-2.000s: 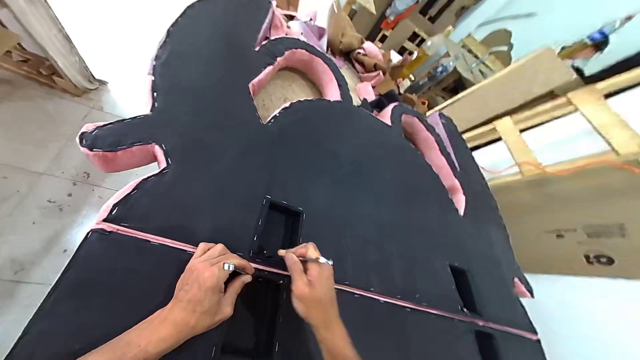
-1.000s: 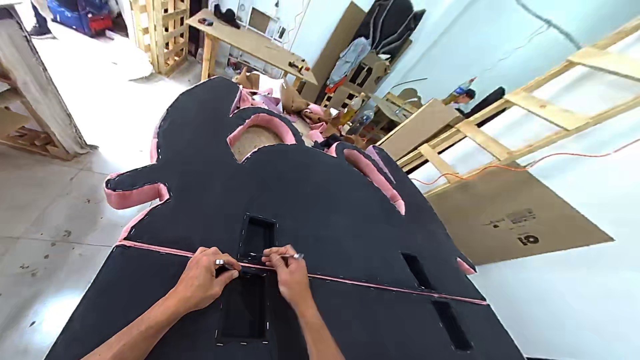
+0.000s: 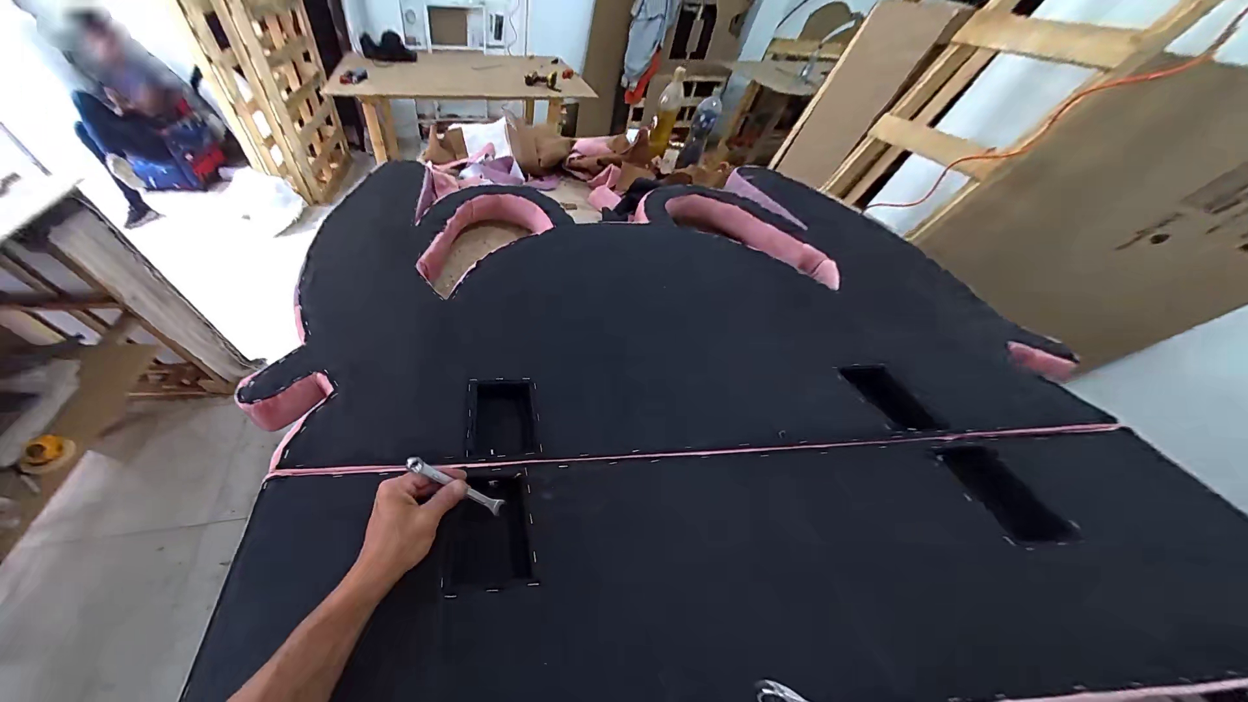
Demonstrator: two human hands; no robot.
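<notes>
My left hand (image 3: 405, 522) holds a combination wrench (image 3: 453, 486) between thumb and fingers, over the edge of a rectangular recess (image 3: 492, 536) at the pink seam. Black fabric, stapled along its edges, covers the large panel (image 3: 663, 331), which has pink upholstered sides. A pink strip (image 3: 682, 453) runs along the joint between the two black sections. A second recess (image 3: 502, 417) lies just beyond the seam, and two slanted slots (image 3: 1009, 497) are on the right. At the bottom edge shows the metal end of another tool (image 3: 778, 692). My right hand is not in view.
Fabric and foam scraps (image 3: 546, 151) are heaped behind the panel. Farther back is a wooden table (image 3: 458, 76) with tools. A person (image 3: 127, 88) sits at the far left. Wooden frames and a large board (image 3: 1092, 205) lean at the right. An orange cable (image 3: 1053, 112) hangs across them.
My right hand has left the seam and gone out of view. My left hand now holds a wrench, which the earlier frames do not clearly show. The view has turned.
</notes>
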